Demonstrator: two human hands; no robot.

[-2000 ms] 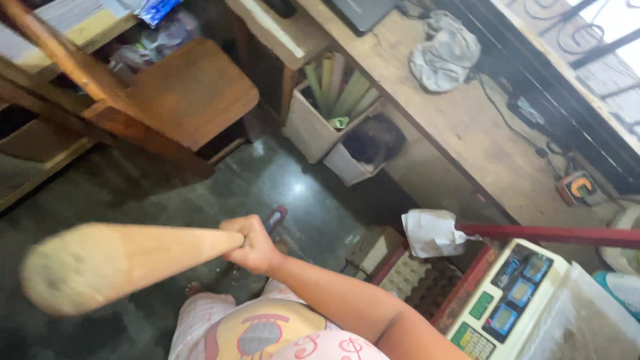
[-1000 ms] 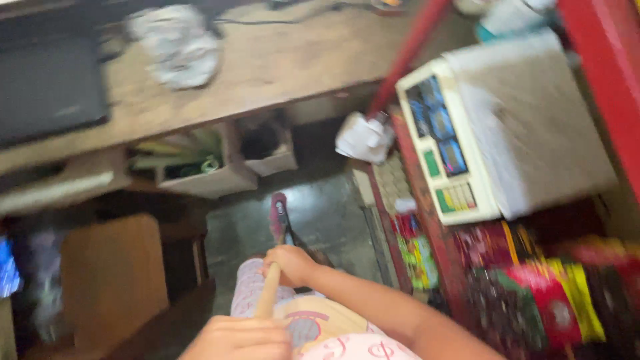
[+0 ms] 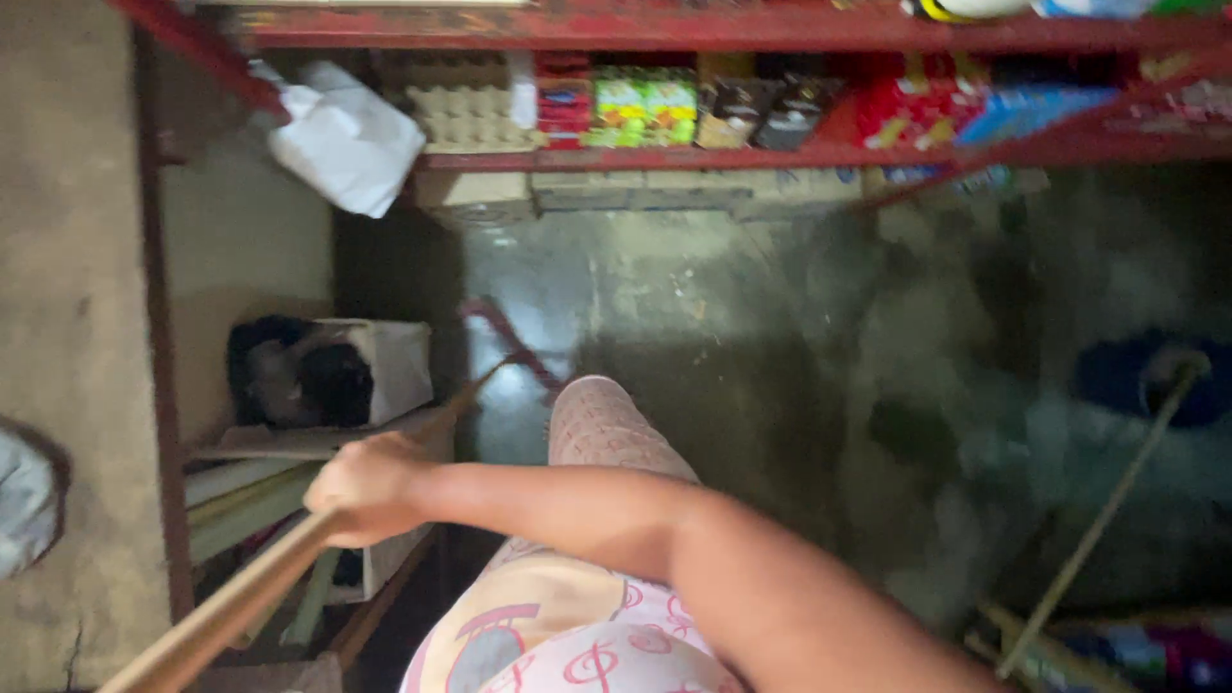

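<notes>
My right hand [image 3: 371, 489] is closed around a long wooden pole [image 3: 226, 611], left of my body. The pole runs from the lower left corner, through the fist, down toward the floor. At its far end is a blurred, narrow maroon head [image 3: 510, 337], on or close to the floor beside my knee; its exact kind is unclear. My left hand is not in view.
Red shelves [image 3: 674, 159] with packets and egg trays [image 3: 472, 106] cross the top. A white bag [image 3: 346, 140] hangs at the upper left. Bins [image 3: 399, 371] stand left, beside a table [image 3: 72, 289]. Another pole [image 3: 1107, 529] reaches a dark blue round object [image 3: 1102, 375] at right.
The view has swung strongly toward the shelves. My left hand, on the pole one second ago, has gone out of view. My right hand still grips the pole.
</notes>
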